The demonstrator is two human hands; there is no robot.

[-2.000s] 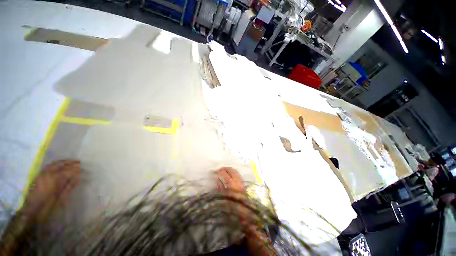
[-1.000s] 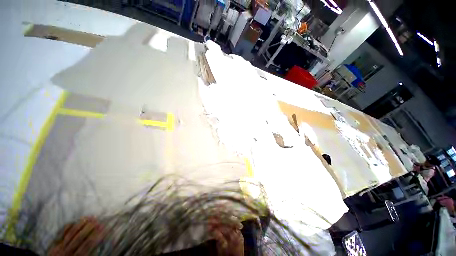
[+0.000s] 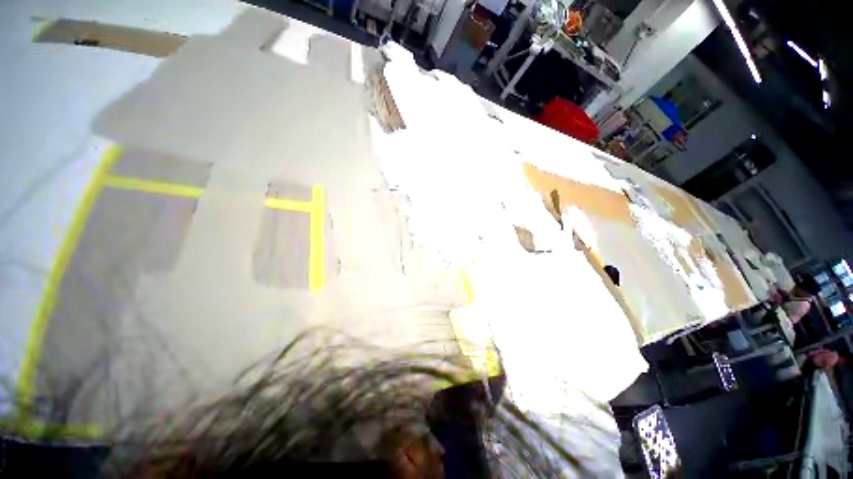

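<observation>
A large beige fabric panel (image 3: 234, 224) lies flat on the grey-beige template board (image 3: 122, 234), which is marked with yellow tape lines (image 3: 65, 262). The panel has strap-like parts and a U-shaped gap between them, and nearly blends with the board. My right hand (image 3: 416, 454) is at the bottom edge, mostly covered by strands of hair and cut off; its fingers and any hold on the panel cannot be made out. My left hand is not clearly visible; the bottom left is dark and covered by hair.
Overexposed white layers and strips (image 3: 524, 309) lie right of the board. Brown paper (image 3: 585, 201) and more pieces lie farther along the table. A tan strip (image 3: 112, 37) lies at the far left. A red bin (image 3: 568, 120) stands beyond the table. A person (image 3: 800, 304) is at the far right.
Both hands have moved down toward the bottom edge. The panel's near part has shifted toward me, uncovering more grey board and a longer yellow tape line in the middle.
</observation>
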